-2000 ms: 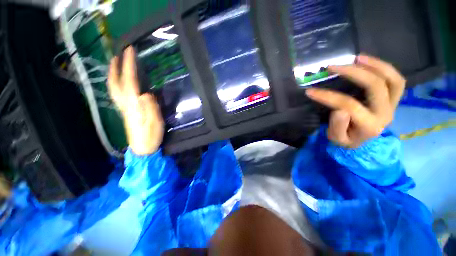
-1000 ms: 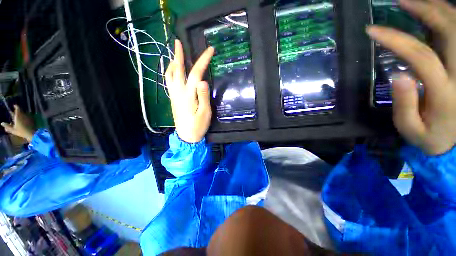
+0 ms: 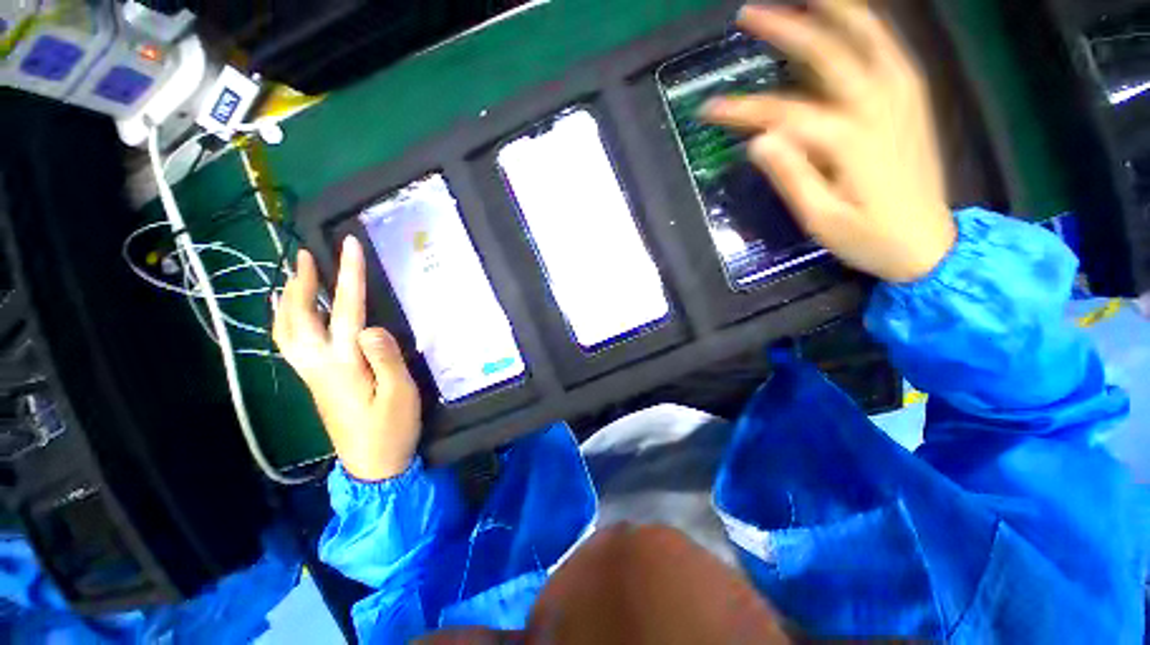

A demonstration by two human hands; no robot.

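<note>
A dark foam phone tray (image 3: 555, 384) lies in front of me with three smartphones visible in its slots. The left phone (image 3: 444, 290) shows a pale violet screen with a small orange icon. The middle phone (image 3: 584, 227) shows a plain white screen. The right phone (image 3: 731, 170) has a dark screen with green lines, partly hidden under my right hand. My left hand (image 3: 349, 365) rests at the tray's left end, fingers apart, holding nothing. My right hand (image 3: 851, 145) is blurred over the right phone, fingers spread and empty; whether it touches the glass I cannot tell.
A power strip (image 3: 107, 63) with a white plug is at the upper left. Loose white cable (image 3: 214, 302) lies on the green mat (image 3: 296, 422). More black trays (image 3: 88, 504) stand at the left, another at the right edge. A blue sleeve shows at the lower left.
The left and middle phone screens have turned from dark to light. My right hand has shifted left in the picture. The neighbour's hand at the left is no longer in view.
</note>
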